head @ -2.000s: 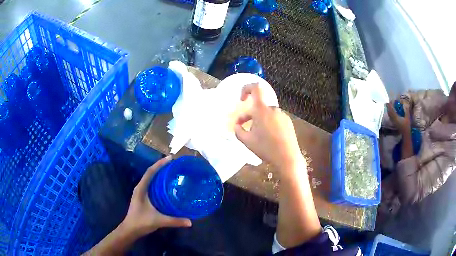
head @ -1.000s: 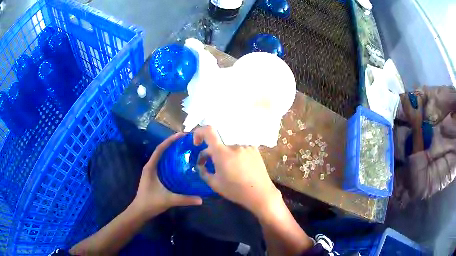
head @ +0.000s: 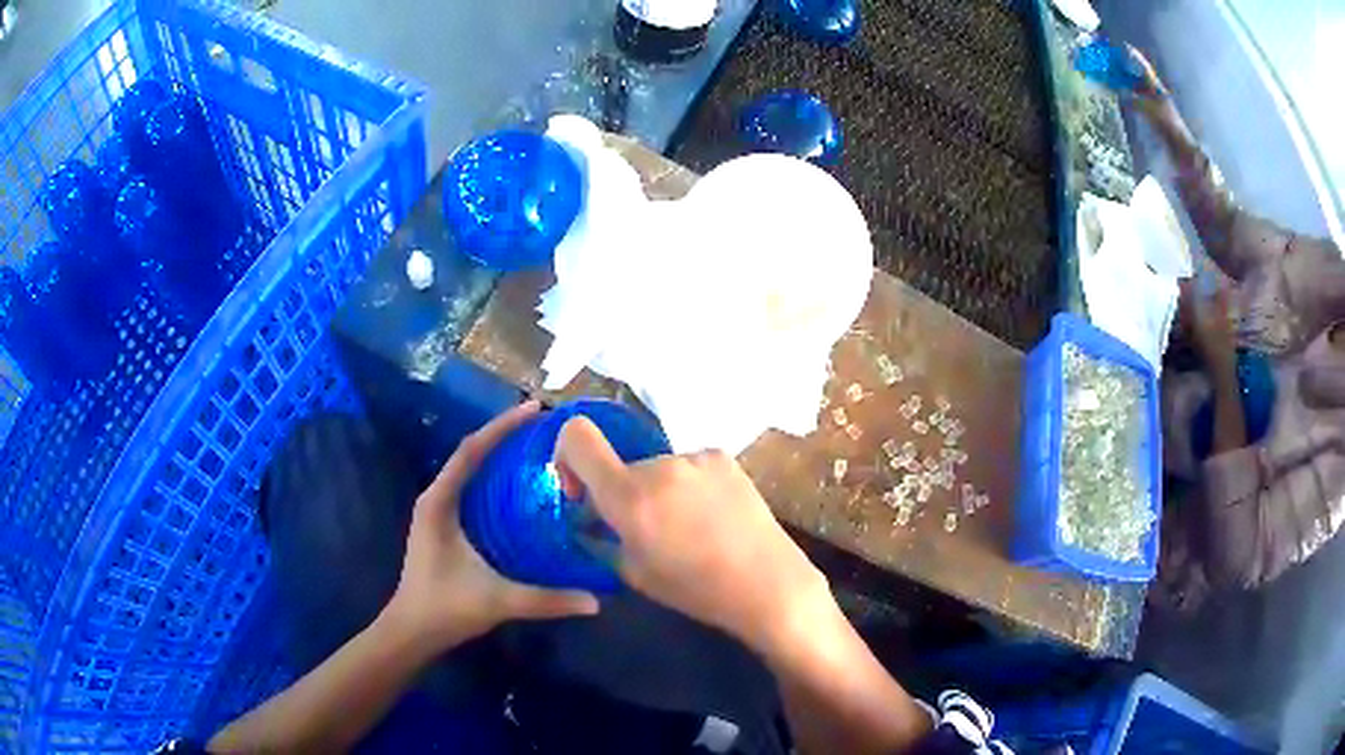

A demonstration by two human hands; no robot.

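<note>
My left hand (head: 450, 553) is wrapped around the side of a glossy blue shell stack (head: 509, 502), holding it at the lower middle. My right hand (head: 686, 538) is over the top shell with its thumb and fingertips at the shell's upper surface. Whether a small clear piece is between the fingertips cannot be seen. Small clear pieces (head: 922, 469) lie scattered on the brown board (head: 1003, 568). A white round dish (head: 797, 244) sits on crumpled white cloth (head: 612, 317), both washed out by glare.
A perforated blue crate (head: 221, 384) with blue shells stands at left. A spare shell (head: 513, 199) sits by the cloth. A blue tray (head: 1040, 457) of clear bits is at right. Beyond are a mesh conveyor (head: 944, 177) with shells, a dark bottle (head: 664, 30) and a seated person (head: 1269, 354).
My right hand has come from the white dish to the held shell and shifted slightly across its top. The seated person's arm now reaches toward the conveyor with a blue shell.
</note>
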